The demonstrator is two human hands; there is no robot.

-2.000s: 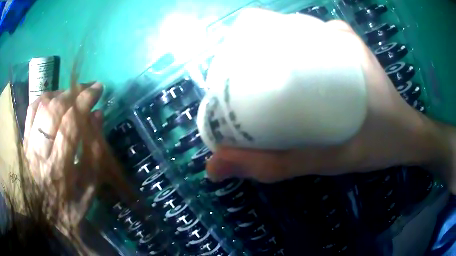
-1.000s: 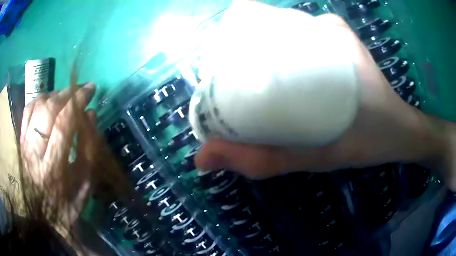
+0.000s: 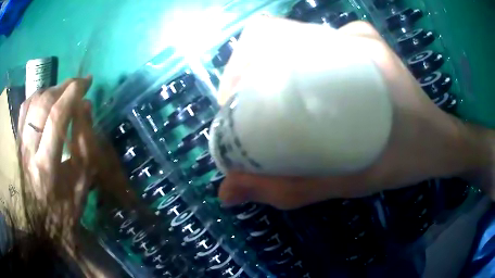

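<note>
My right hand point(image 3: 418, 125) grips a large white squeeze bottle point(image 3: 309, 103) with dark print, its round base towards the camera. The bottle's nozzle is hidden. Below it lies a clear plastic tray point(image 3: 145, 133) with rows of small black round parts point(image 3: 182, 217), many with a short bright metal pin; some show a pale curved line. My left hand point(image 3: 54, 136) is at the tray's left edge, fingers bent and slightly apart, with a dark ring-like band on one finger. Strands of hair blur across it, and I cannot tell whether it holds anything.
A small white labelled bottle point(image 3: 41, 73) lies just beyond my left hand. A tan cardboard piece point(image 3: 9, 163) with handwriting is at the left edge. A blue object point(image 3: 12, 13) is at the upper left corner. Blue clothing point(image 3: 483, 252) shows at lower right. Strong glare lies on the green surface point(image 3: 108, 38).
The bottle and my right hand have shifted slightly left and a little down. More black parts show above the bottle. My left hand has moved slightly left and up in view.
</note>
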